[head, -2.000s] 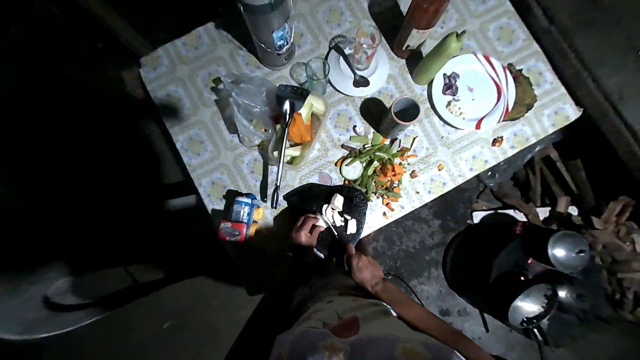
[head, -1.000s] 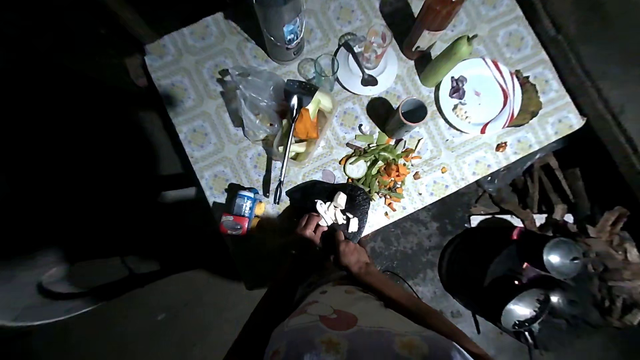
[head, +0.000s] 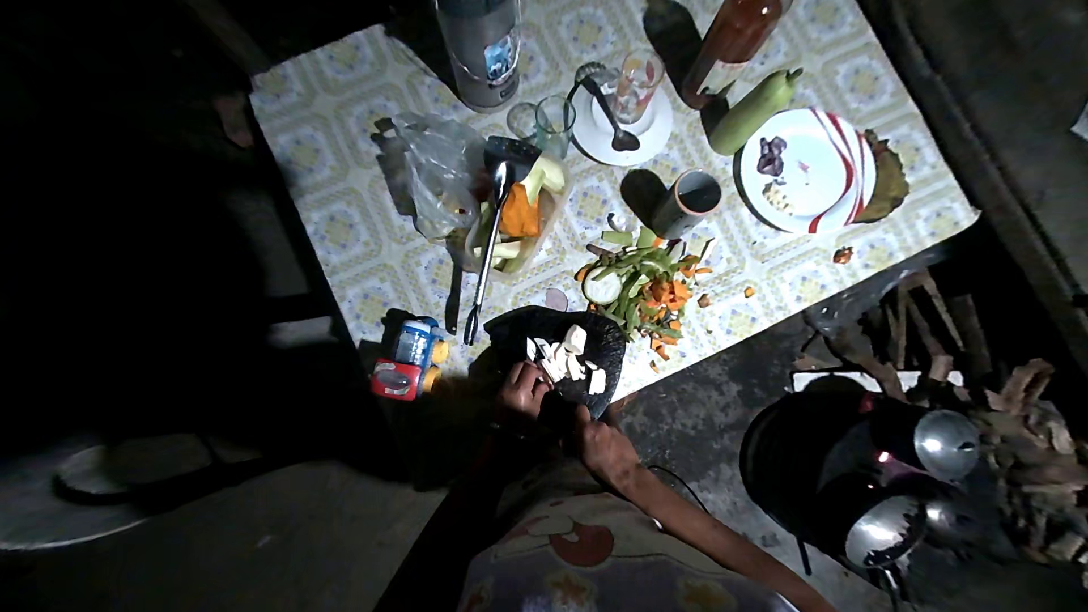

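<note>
A dark cutting board [head: 544,321] lies at the near edge of the table, with white chopped pieces [head: 561,359] on it. My left hand [head: 523,391] is at the board's near left, its fingertips against the white pieces. My right hand [head: 605,446] is curled at the board's near edge, its fingers closed; whatever it grips is lost in shadow. Beyond the board lies a pile of green and orange vegetable scraps [head: 642,289]. A plastic container [head: 540,242] holds orange and pale green vegetable pieces, with metal tongs [head: 489,263] leaning across it.
Blue and red packages [head: 397,378] stand left. Behind are a plastic bag [head: 438,170], a flask [head: 480,59], glasses [head: 555,127], a mug [head: 687,204], a bottle [head: 735,42], a green gourd [head: 756,110] and a plate [head: 816,170]. Metal pots [head: 945,444] and firewood [head: 1024,408] are at lower right.
My left hand has shifted slightly relative to the board, and some white pieces lie differently. The other things on the table have stayed in place.
</note>
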